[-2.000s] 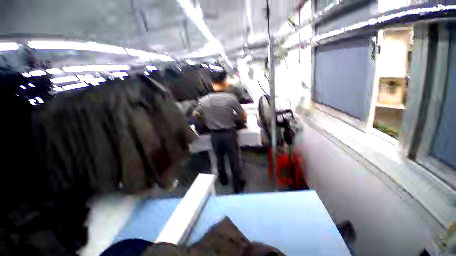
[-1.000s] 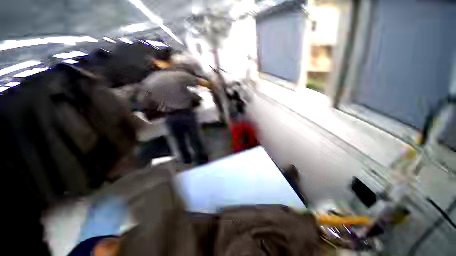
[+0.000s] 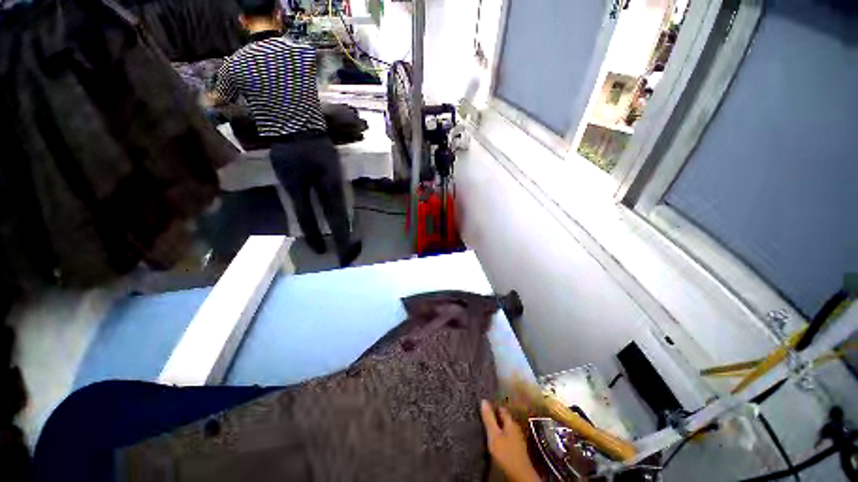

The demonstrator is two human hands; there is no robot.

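Note:
A speckled brown-grey jacket (image 3: 405, 386) lies spread over the pale blue table (image 3: 310, 315) and part of a dark navy padded board (image 3: 103, 419). Its collar end points away from me; a dark button shows near the board. My right hand (image 3: 509, 444) is at the bottom, between the jacket's right edge and the steam iron (image 3: 564, 450). Its fingers are blurred near the iron's tan handle (image 3: 588, 428), so I cannot tell whether they touch or grip it. My left hand is not in view.
A white bar (image 3: 226, 311) crosses the table. Dark garments (image 3: 94, 141) hang at left. A person in a striped shirt (image 3: 275, 89) stands ahead at another table. A pole (image 3: 417, 122), a fan and a red object (image 3: 436, 218) stand beyond. A windowed wall and yellow tubing (image 3: 753, 362) are at right.
The blurred, bunched jacket now lies spread out over the table and board. The white bar is uncovered again. My right hand has appeared beside the iron. The view has tilted down.

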